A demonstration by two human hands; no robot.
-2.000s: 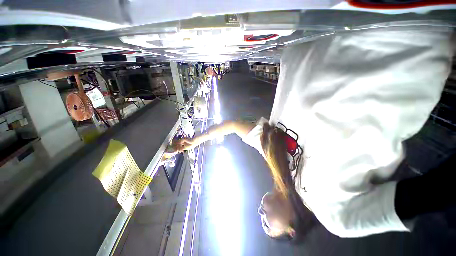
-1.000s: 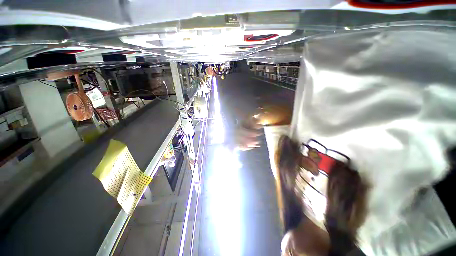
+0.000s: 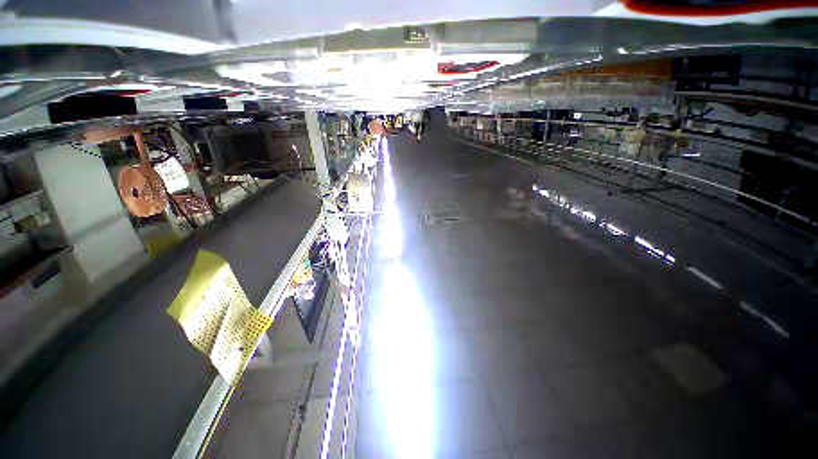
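Note:
Neither of my hands is in the picture. Nearest in front of me, a yellow sheet with rows of dots (image 3: 220,316) hangs over a pale metal rail (image 3: 206,420) at the lower left. Its lower part lies against the rail and its upper corner sticks up. A wide grey belt (image 3: 117,332) runs beside the rail on the left. No work piece can be made out.
An orange-brown reel (image 3: 142,190) stands at the left by a pale post (image 3: 85,202). Cables and small items line the rail further off. A dark floor aisle (image 3: 529,341) with bright glare runs away at the right, with racks (image 3: 646,143) beyond. Small figures show far off.
The person in white clothing, with long hair and an arm reaching to the line, has gone from the right side. The aisle floor and racks now show there. The sheet and belt look the same.

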